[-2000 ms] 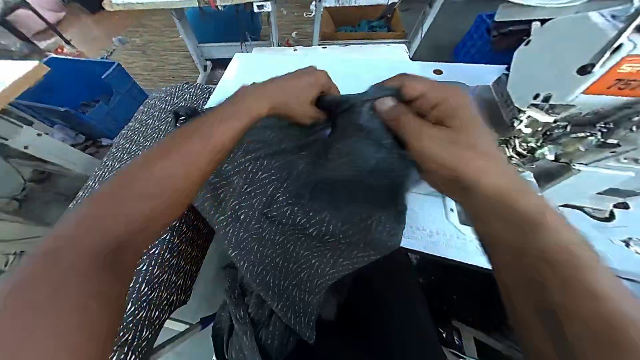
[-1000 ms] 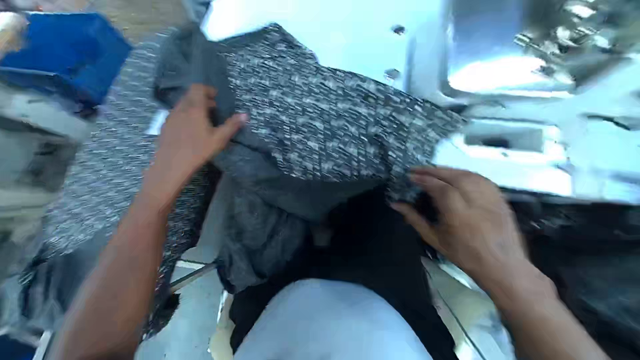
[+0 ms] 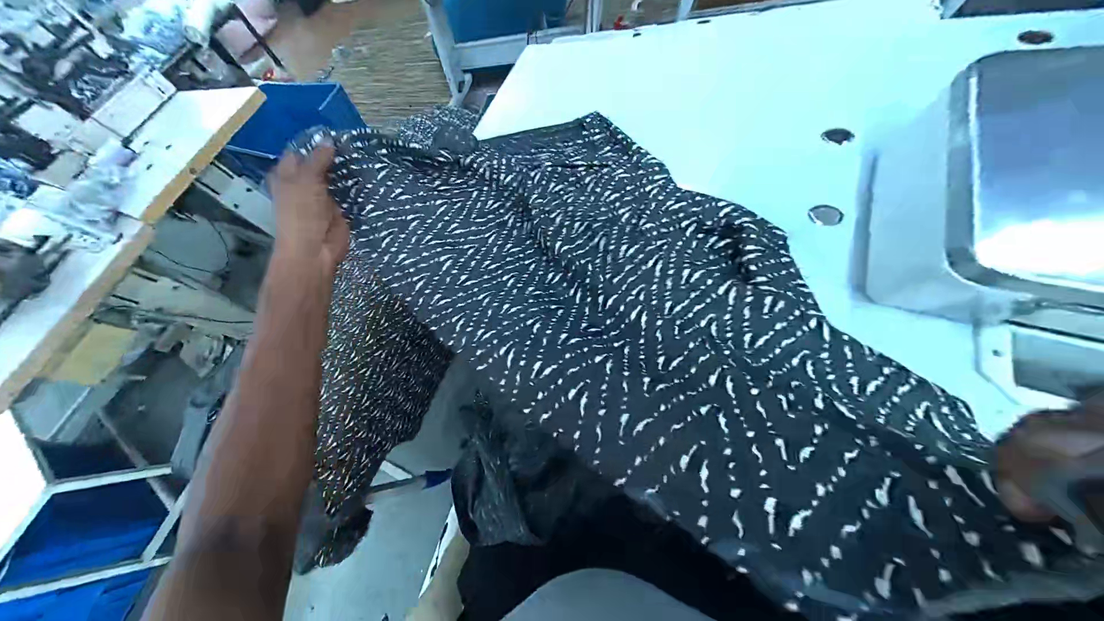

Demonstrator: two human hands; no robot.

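Observation:
A black fabric piece with white flecks [image 3: 638, 319] lies stretched across the near edge of a white sewing table and over the lap. At its upper left corner, my left hand [image 3: 309, 194] grips the cloth. My right hand [image 3: 1048, 466], blurred at the right edge, is closed on the other end; its fingers are partly out of view. More speckled dark cloth [image 3: 371, 388] hangs down below the left forearm. Plain dark grey cloth [image 3: 500, 483] hangs beside the lap.
The white sewing table [image 3: 733, 103] carries a metal machine plate [image 3: 1044, 172] at the right. A blue bin [image 3: 297, 116] stands behind the left hand. At far left is another wood-edged table [image 3: 164, 155] with garments, above a rack with blue compartments [image 3: 86, 526].
The cloth, bunched between both hands two seconds ago, is now spread wide with its flecked face showing. My hands have moved far apart. The view has shifted.

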